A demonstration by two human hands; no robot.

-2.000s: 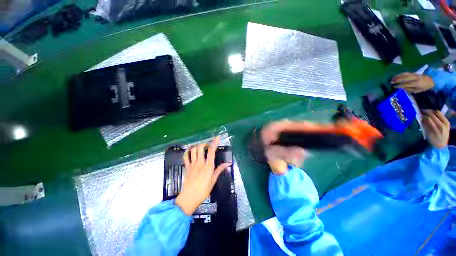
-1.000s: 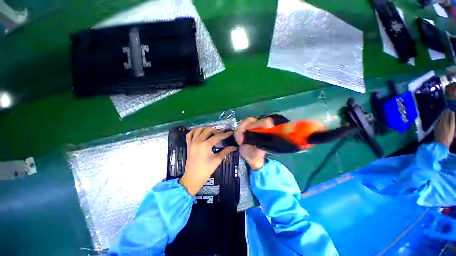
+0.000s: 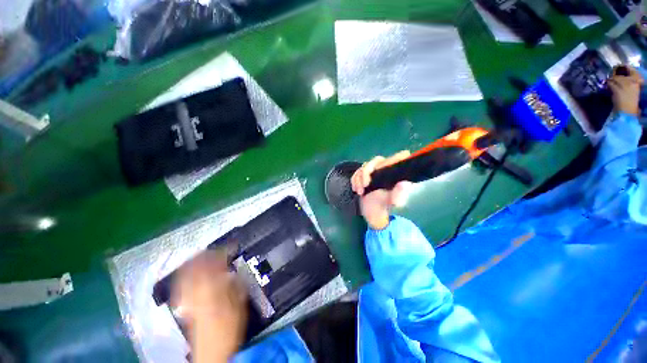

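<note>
A black plastic housing (image 3: 301,248) with pale bracket-shaped marks lies tilted on a silvery mat (image 3: 142,262) at the near edge. My left hand (image 3: 209,301) is blurred and lies over the housing's left end; its fingers cannot be made out. My right hand (image 3: 379,191) is closed around the black grip of the electric screwdriver (image 3: 433,159), whose orange end points right. The right hand is beside the round dark screw dish (image 3: 343,186), right of the housing. The screwdriver's bit is not visible.
A second black housing (image 3: 223,120) lies on a silvery sheet at the upper left. Another silvery sheet (image 3: 404,64) lies at the back. A blue parts bin (image 3: 540,110) and a neighbour's hand (image 3: 626,91) are at the right. Bagged dark parts (image 3: 174,28) are at the far left.
The near housing has turned to lie diagonally. My left hand has moved down and left across it. My right hand has moved the screwdriver away from the housing to the dish.
</note>
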